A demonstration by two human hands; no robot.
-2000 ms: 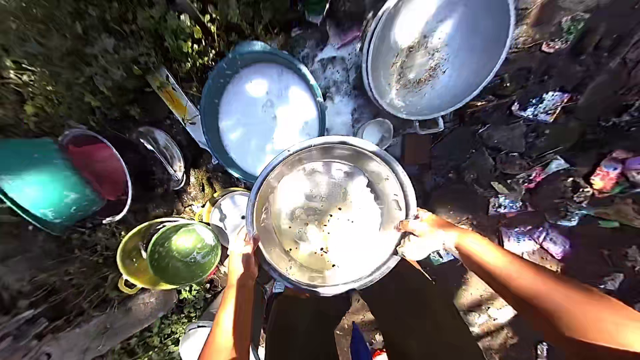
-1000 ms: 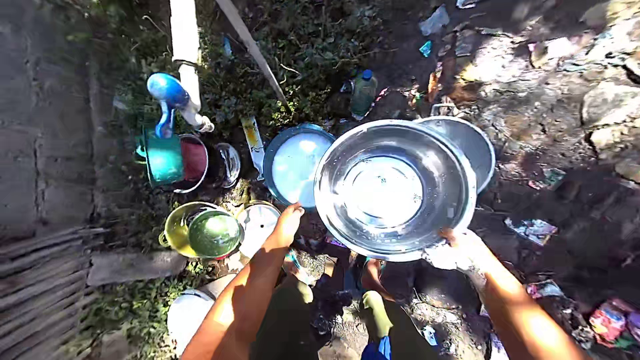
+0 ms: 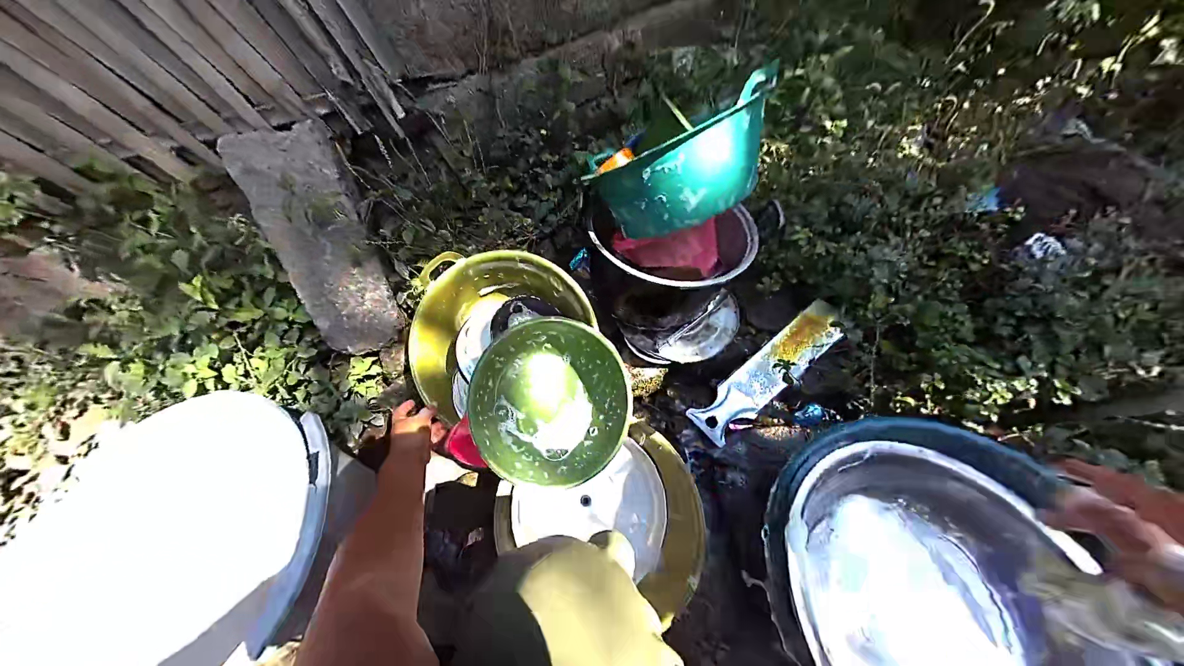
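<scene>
My left hand (image 3: 413, 427) is at the lower left edge of a yellow-green basin (image 3: 427, 356) that holds dishes; the view does not settle whether it grips the rim. A green bowl (image 3: 555, 407) with suds rests on those dishes, with a red item (image 3: 464, 444) beside it. My right hand (image 3: 1115, 536), blurred, is on the rim of a metal basin (image 3: 832, 481), which sits in a dark teal tub (image 3: 906, 430) at the lower right. Near my knee, a white lid or plate (image 3: 592, 495) lies on another olive-coloured basin (image 3: 680, 499).
A teal basin (image 3: 694, 176) leans in a dark pot (image 3: 745, 264) beyond the dishes. A blue and white scraper-like tool (image 3: 763, 370) lies on the ground. At left are a large white container (image 3: 166, 527) and a stone slab (image 3: 314, 231). Plants and a slatted fence (image 3: 120, 83) stand behind.
The metal basin was held up between both hands; now it is in the teal tub, with only my right hand at it. My left hand has moved to the yellow-green basin. The view has swung left.
</scene>
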